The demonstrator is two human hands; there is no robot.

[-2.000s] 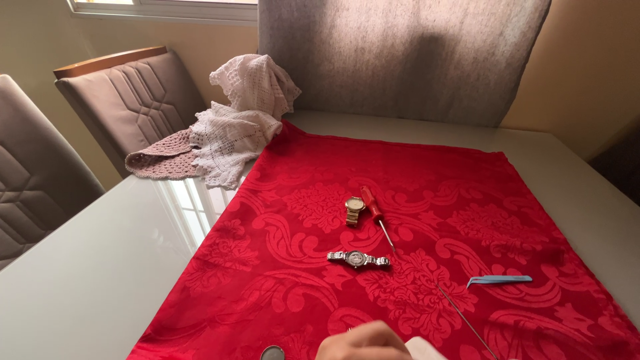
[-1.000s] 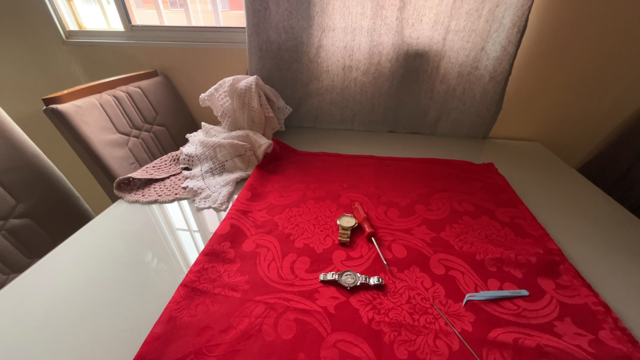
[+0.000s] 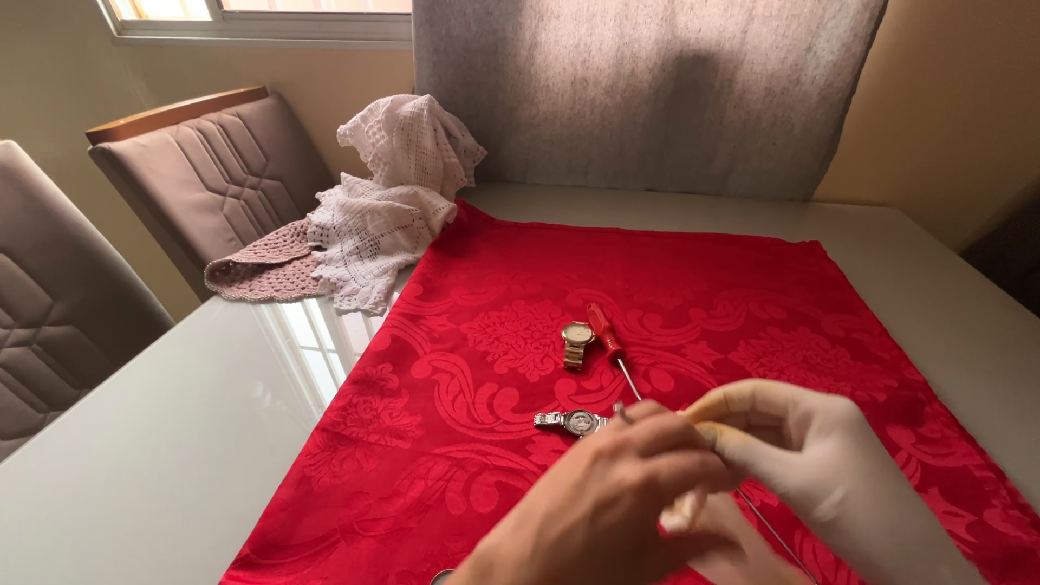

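Observation:
My left hand (image 3: 617,479), bare and with a ring, reaches in from the bottom centre, its fingers bent around a blurred, pale glove-like item (image 3: 686,510). My right hand (image 3: 812,455) wears a whitish glove; its bent thumb and fingertips meet the left fingertips, and what lies between them is hidden. Just behind the left hand lies a silver wristwatch (image 3: 578,422), its right end covered. Farther back, a gold-coloured wristwatch (image 3: 575,335) rests beside a screwdriver with a red handle (image 3: 605,335). A thin metal rod (image 3: 772,524) shows below the right hand.
A red patterned cloth (image 3: 504,471) covers much of the glossy pale table (image 3: 162,431). White crocheted cloths (image 3: 374,236) and a pink crocheted piece (image 3: 264,264) lie at the back left. Two padded chairs (image 3: 211,175) stand to the left. A round item's edge (image 3: 442,577) shows at the bottom.
Both hands have come into view over the front of the cloth, where none showed a second ago. They now hide the blue tweezers and part of the silver watch.

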